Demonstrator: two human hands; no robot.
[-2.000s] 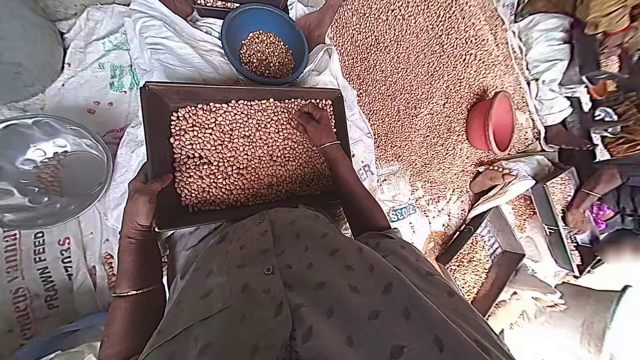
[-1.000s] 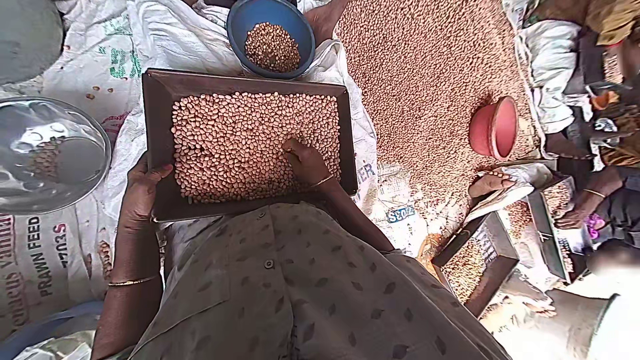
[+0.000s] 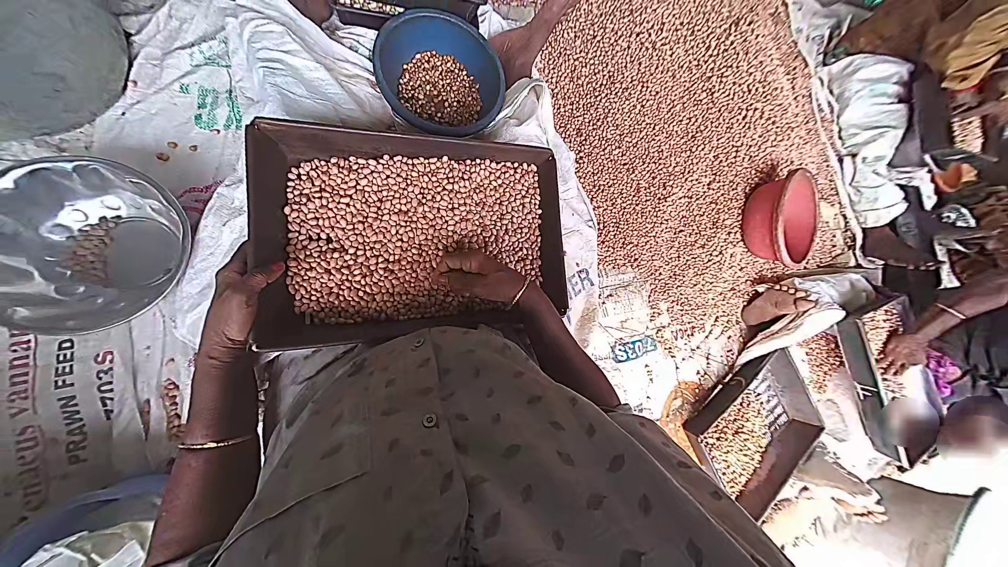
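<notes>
A dark rectangular metal tray [image 3: 264, 197] rests by my lap, its floor covered with a layer of pinkish-brown shelled nuts or beans [image 3: 394, 228]. My left hand [image 3: 240, 295] grips the tray's left wall near the lower corner, thumb over the rim. Inside the tray, right of centre, my right hand [image 3: 482, 276] lies low on the nuts with fingers curled; whether any are pinched in them is hidden. Just beyond the far wall stands a blue plastic bowl [image 3: 384, 67] holding some darker nuts.
At left a steel bowl [image 3: 150, 291] holds a few nuts. A broad spread of nuts [image 3: 685, 118] covers the ground at upper right, with a red plastic tub [image 3: 764, 216] tipped on it. Another tray [image 3: 787, 465] lies lower right, near a co-worker's hand [image 3: 906, 350] in a further tray. Printed sacks lie underneath.
My right hand has moved from the tray's upper right part down toward its near side. My left hand has kept its hold on the left wall.
</notes>
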